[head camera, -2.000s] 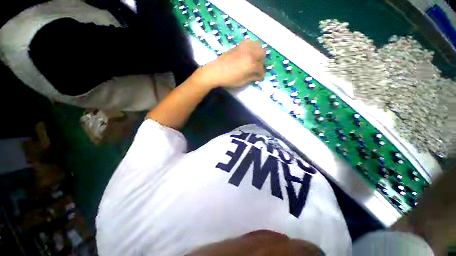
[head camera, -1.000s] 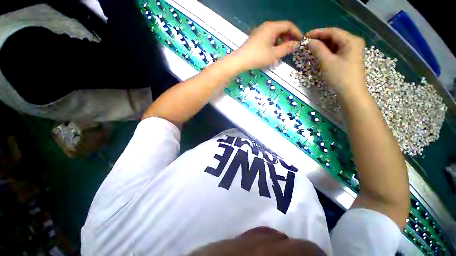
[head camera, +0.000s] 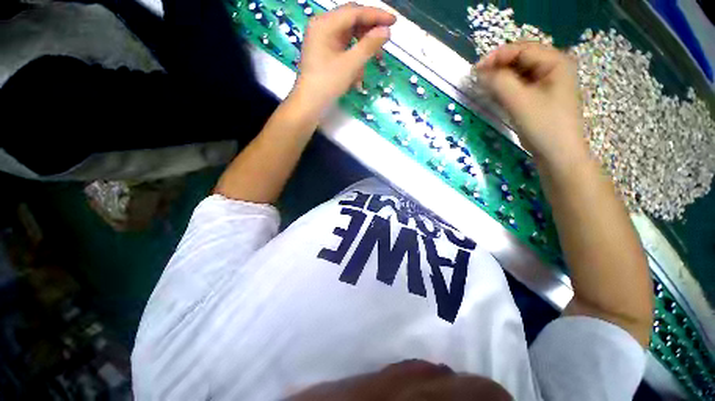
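The green circuit board strip (head camera: 427, 129) runs diagonally between pale rails, dotted with dark and white fitted parts. My left hand (head camera: 333, 51) is bare and over the upper left of the strip, thumb and forefinger close together; whether a small part is between them cannot be told. My right hand (head camera: 541, 98) is bare, at the near edge of the pile of loose cream-white components (head camera: 635, 117), fingertips bunched and blurred. Whether it holds a component cannot be told. My right forearm hides part of the strip and rail.
The bright near rail (head camera: 400, 164) lies between the boards and my white shirt. The far rail (head camera: 423, 51) separates boards from the dark green bench surface. A blue edge (head camera: 686, 31) shows at the top right. A person's pale-clothed part (head camera: 149, 160) and a box (head camera: 129, 204) are at left.
My right hand came into view and stays by the pile. My left hand went from the boards to meet it at the pile, then moved back left over the boards. The view has shifted slightly.
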